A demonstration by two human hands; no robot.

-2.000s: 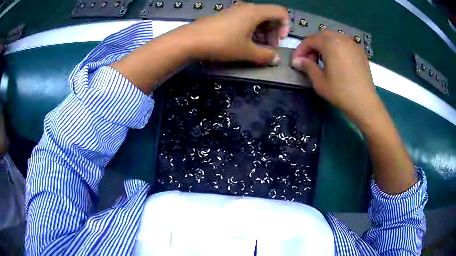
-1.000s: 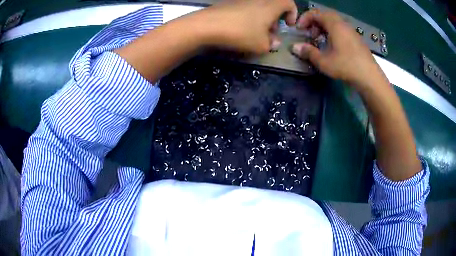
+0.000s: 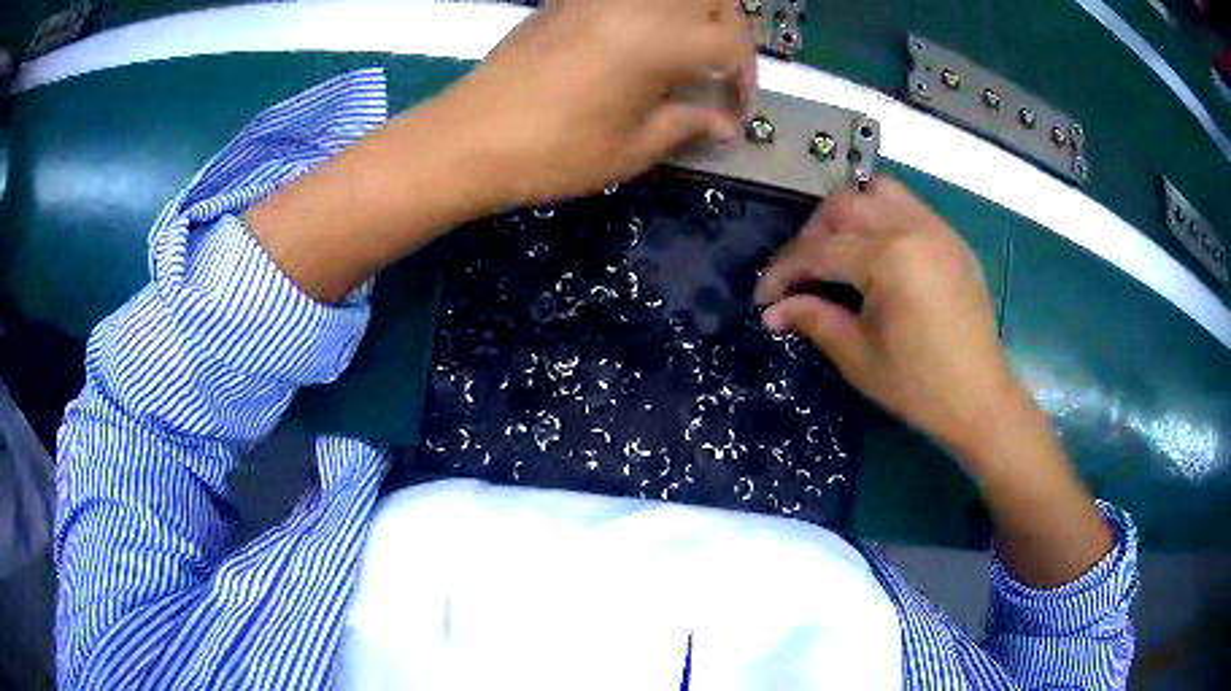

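Observation:
A grey fixture plate [image 3: 794,139] lies along the far edge of the black parts tray [image 3: 648,475]. Two of its round positions with brass-coloured centres show; its left part is hidden by my left hand [image 3: 614,101]. My left hand is over the plate with fingers curled; whether it grips the plate or a small part cannot be told. Small black rings [image 3: 547,429] lie loose in the tray, seen mostly as white glints. My right hand [image 3: 898,304] is over the tray's far right part, thumb and forefinger close together; anything between them is too small to tell.
Another fixture plate [image 3: 995,101] lies beyond the white strip [image 3: 1080,232] at the right. A further one [image 3: 1193,227] lies at the far right edge, and part of one [image 3: 776,24] shows behind my left hand. Green surface [image 3: 122,176] borders the tray on both sides.
My right hand has left the plate and moved down over the tray. The plate's right end is now uncovered, with its round positions facing up. The plates beyond the strip have shifted.

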